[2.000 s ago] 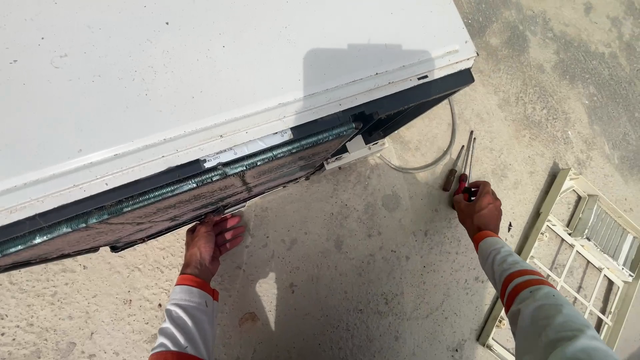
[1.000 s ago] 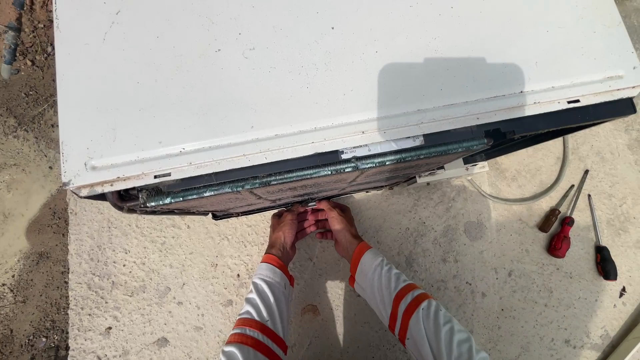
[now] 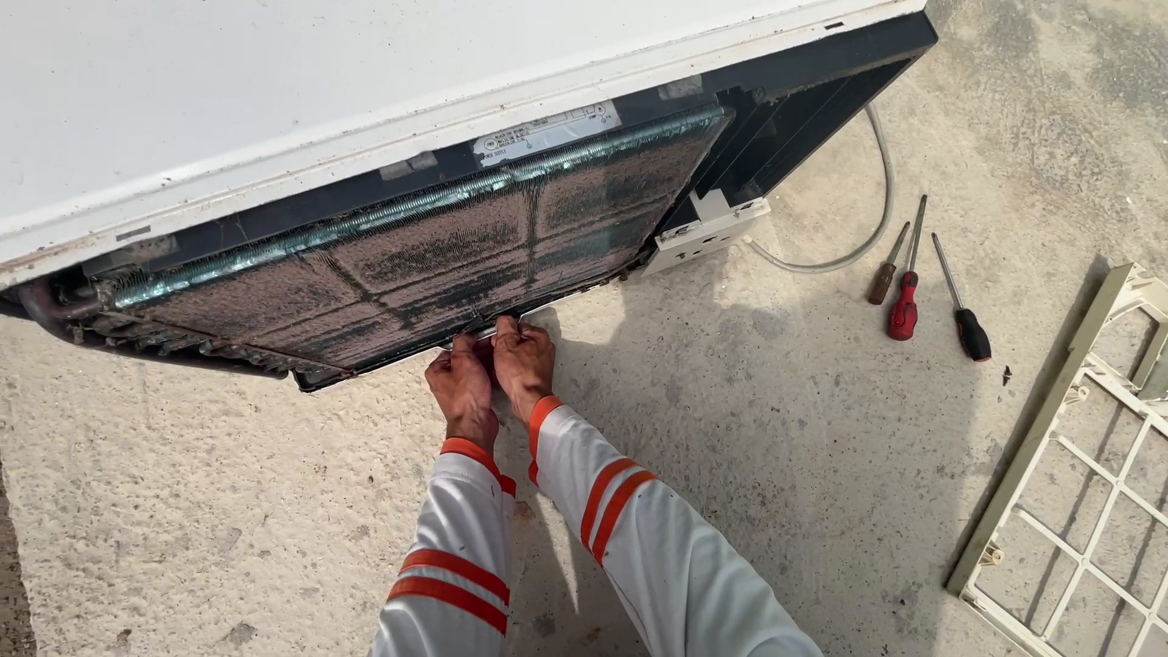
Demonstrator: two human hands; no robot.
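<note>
A white metal casing (image 3: 274, 82) of an air conditioner, with a finned coil (image 3: 438, 246) caked in dust, fills the upper left. Side by side, my left hand (image 3: 464, 388) and my right hand (image 3: 523, 360) grip the thin lower edge of the coil's frame near its middle. Their fingertips are pinched on that edge and partly hidden. On the concrete to the right lie a brown-handled screwdriver (image 3: 883, 278), a red-handled screwdriver (image 3: 904, 306) and a black-handled screwdriver (image 3: 972, 333), none of them touched by my hands.
A cream plastic front grille (image 3: 1040, 474) lies on the concrete at the lower right. A grey cable (image 3: 885, 182) curves out from below the unit, by a light metal bracket (image 3: 707, 239). A small dark object (image 3: 1006, 374) lies near the screwdrivers.
Two seconds ago my right hand was at the screwdrivers; one second ago it was beside my left hand at the coil's lower edge. More of the coil face shows now.
</note>
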